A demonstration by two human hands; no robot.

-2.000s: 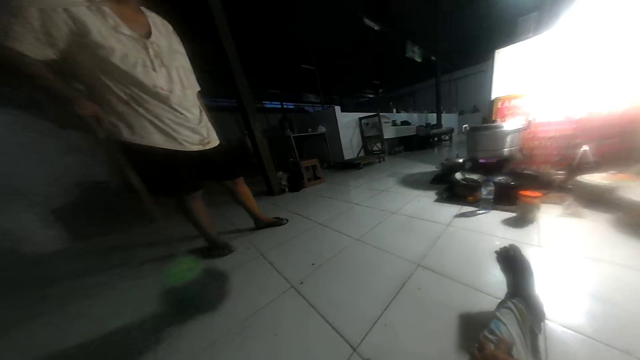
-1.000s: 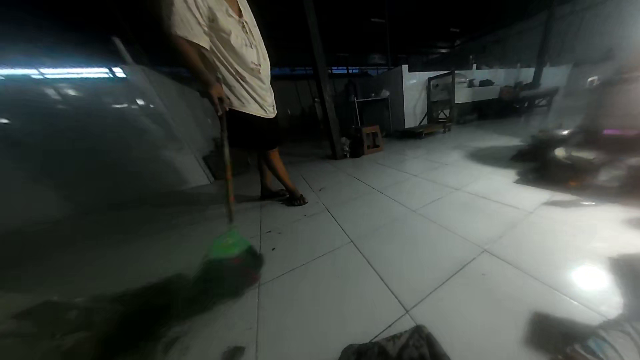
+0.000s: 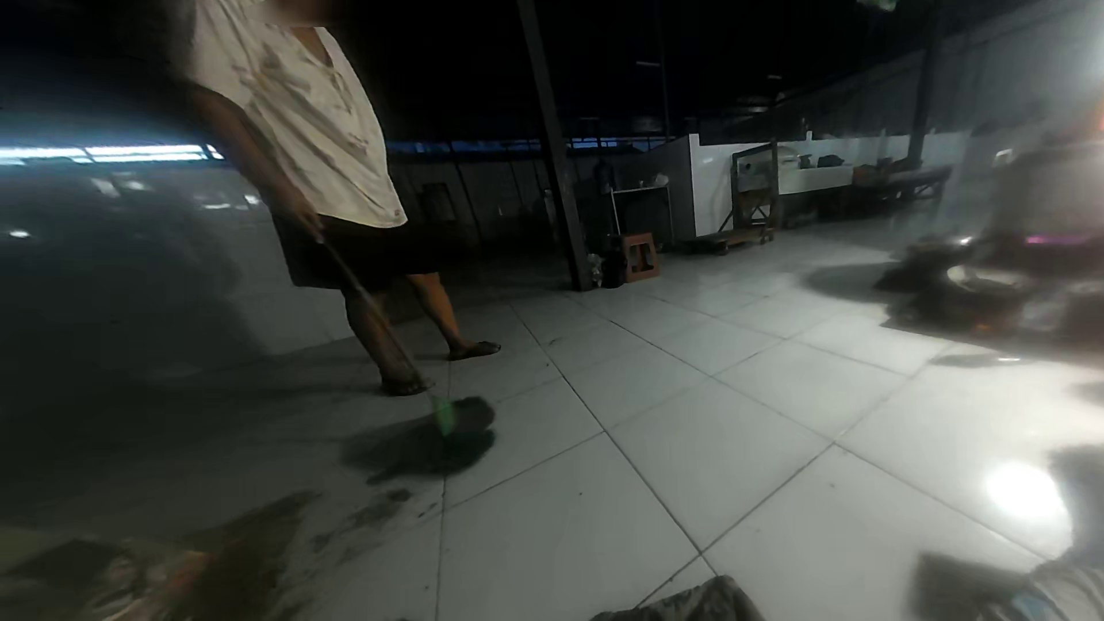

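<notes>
Neither my left hand nor my right hand can be made out. A piece of dark patterned cloth (image 3: 690,602) shows at the bottom edge, and a blurred pale cloth shape (image 3: 1056,591) lies in the lower right corner. At left a person in a light shirt (image 3: 302,129) and dark shorts stands in sandals, with a hand (image 3: 297,211) around the long handle of a broom (image 3: 366,297). The green broom head (image 3: 444,416) and its dark bristles rest on the white tiles, near dark, wet-looking smears (image 3: 371,513).
A blurred pile of debris (image 3: 112,573) lies lower left. Farther back are a dark post (image 3: 556,147), a brown stool (image 3: 640,257), a wheeled cart (image 3: 733,237) and a low white wall (image 3: 716,177). Blurred pots and dishes (image 3: 983,280) are on the floor at right.
The person's legs are farther apart than a second ago, and the broom now slants toward the right, its head closer to the feet. The view has swung left since two seconds ago.
</notes>
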